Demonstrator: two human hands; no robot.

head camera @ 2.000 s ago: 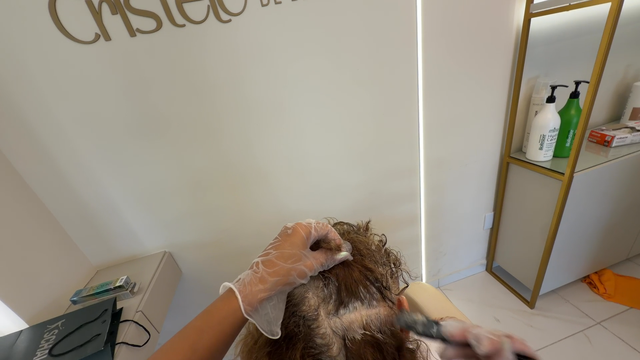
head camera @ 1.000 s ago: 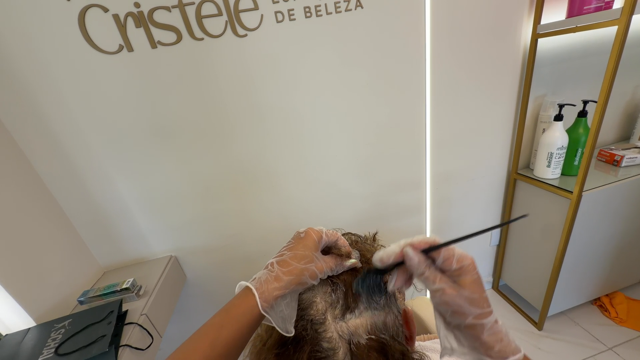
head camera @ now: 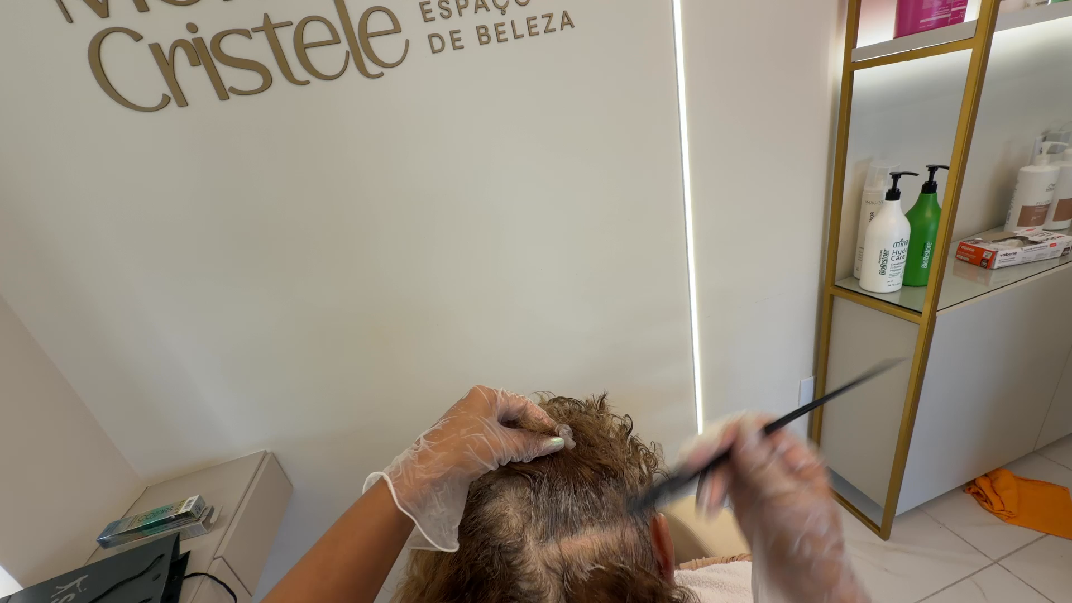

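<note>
A seated person's curly brown hair [head camera: 578,502] fills the lower middle, seen from above and behind, with a pale parting across it. My left hand [head camera: 477,452], in a clear disposable glove, pinches a lock of hair at the crown between thumb and fingers. To the right, my gloved right hand [head camera: 770,494] grips a black tint brush [head camera: 712,465]; the hand is blurred. The brush's bristles are beside the hair above the person's ear, and its thin handle points up to the right. Whether the bristles touch the hair I cannot tell.
At the right stands a gold-framed shelf [head camera: 925,314] with a white pump bottle [head camera: 885,243], a green pump bottle [head camera: 923,234] and a box [head camera: 1013,249]. An orange cloth [head camera: 1022,502] lies on the tiled floor. A cabinet [head camera: 243,494] and a dark bag [head camera: 109,578] are at lower left.
The brush was over the hair near my left hand a second ago; my right hand has since moved it down and to the right. My left hand stays at the crown.
</note>
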